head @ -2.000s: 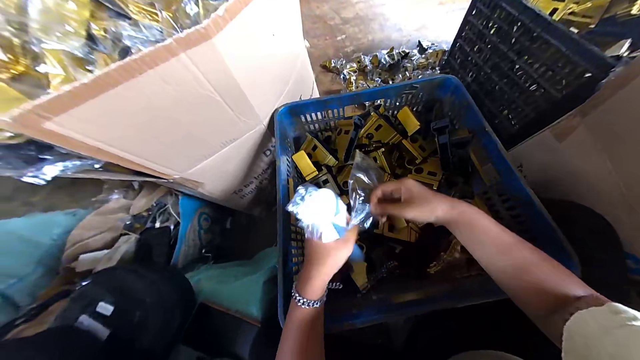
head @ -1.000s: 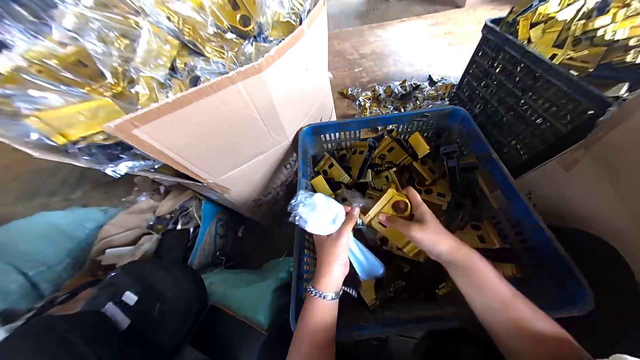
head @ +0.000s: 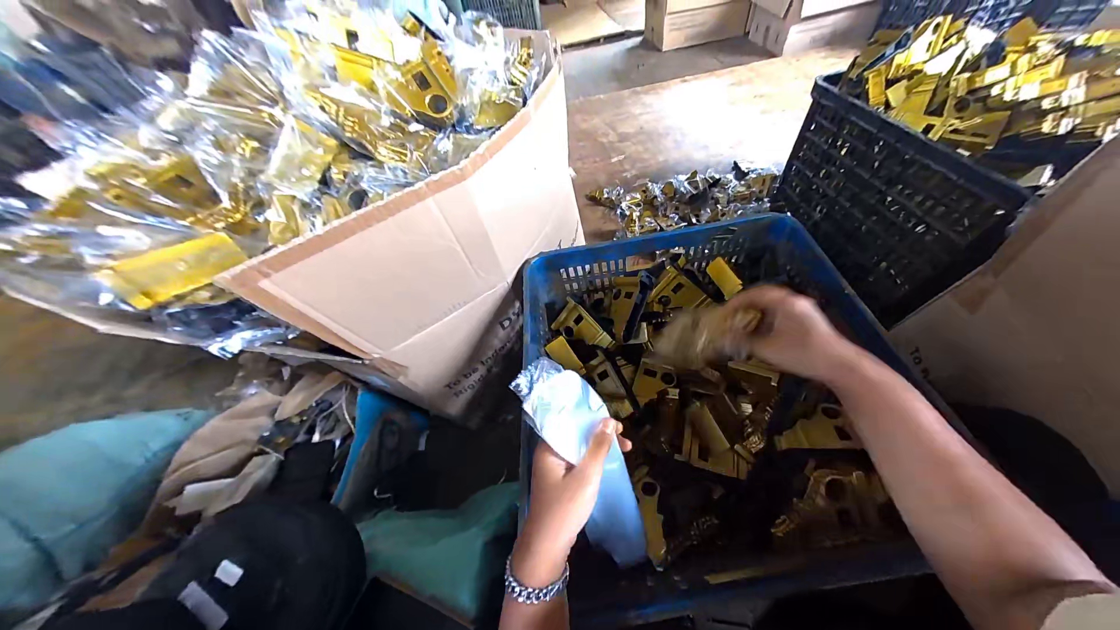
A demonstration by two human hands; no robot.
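My left hand (head: pixel 569 481) is closed around a bundle of clear plastic bags (head: pixel 569 411) above the left side of the blue plastic crate (head: pixel 674 236). My right hand (head: pixel 783 328), blurred by motion, is over the crate's right part. A blurred, clear, yellowish thing (head: pixel 700 337) is at its fingers, perhaps a plastic bag; whether a part is inside cannot be told. Yellow and dark metal parts (head: pixel 713 429) with round and square holes fill the crate below both hands.
A cardboard box (head: pixel 437 236) at the left is heaped with bagged yellow parts (head: pixel 289 149). Behind the crate, small wrapped pieces (head: pixel 691 197) lie on the floor. A black plastic crate (head: pixel 901 192) of yellow parts stands at the right, near another cardboard box (head: pixel 1024 289). A black cap (head: pixel 271 551) is at lower left.
One second ago my right hand held a yellow part close to my left hand; now it is farther right, with a blurred thing at its fingers. My left hand still holds the bags.
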